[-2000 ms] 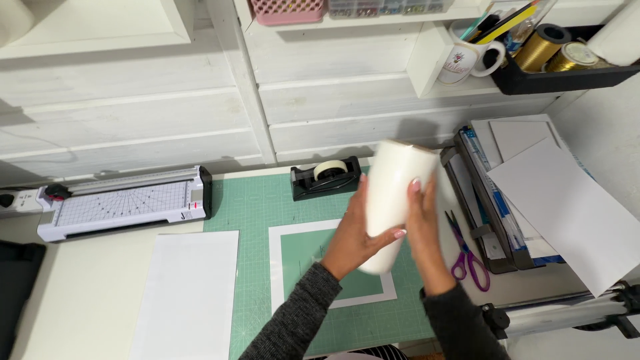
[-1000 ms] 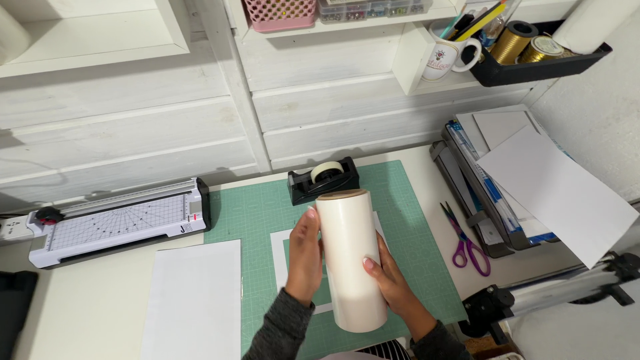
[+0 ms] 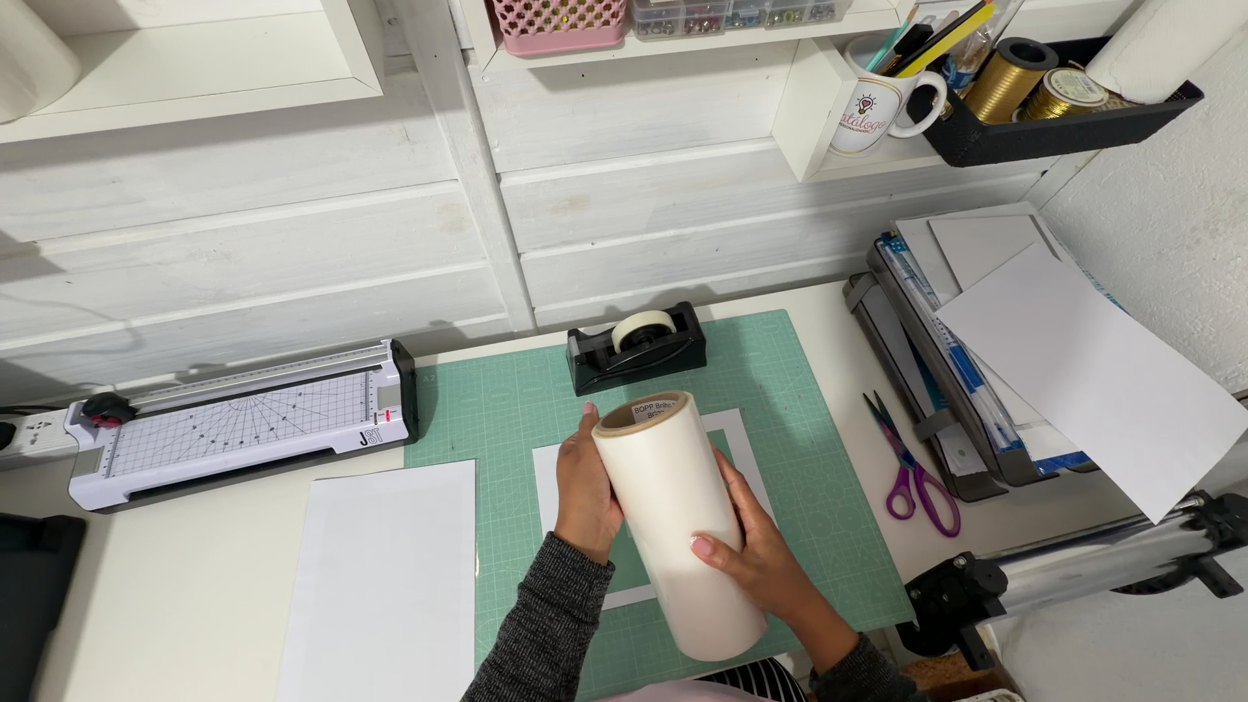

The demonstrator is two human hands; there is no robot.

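Note:
A large roll of whitish film (image 3: 682, 536) is held between my two hands, tilted, its cardboard core end facing up with a label inside. My left hand (image 3: 587, 487) presses its left side near the top. My right hand (image 3: 756, 551) grips the right side lower down, thumb across the front. Beneath the roll, a white rectangular paper frame (image 3: 746, 448) lies on the green cutting mat (image 3: 829, 487). Behind the roll stands a black tape dispenser (image 3: 639, 351). A stack of white paper (image 3: 385, 585) lies left of my left forearm, overlapping the mat's edge.
A paper trimmer (image 3: 249, 419) sits at the left, near a power strip (image 3: 39, 439). Purple-handled scissors (image 3: 912, 478) lie right of the mat, beside stacked paper trays (image 3: 936, 361) with loose sheets. Above them hang shelves with a mug (image 3: 868, 107) and a black bin (image 3: 1063, 132) of ribbon spools.
The roll has come down from its raised position and its core end now shows. My left hand has shifted from low on the roll to its upper left side.

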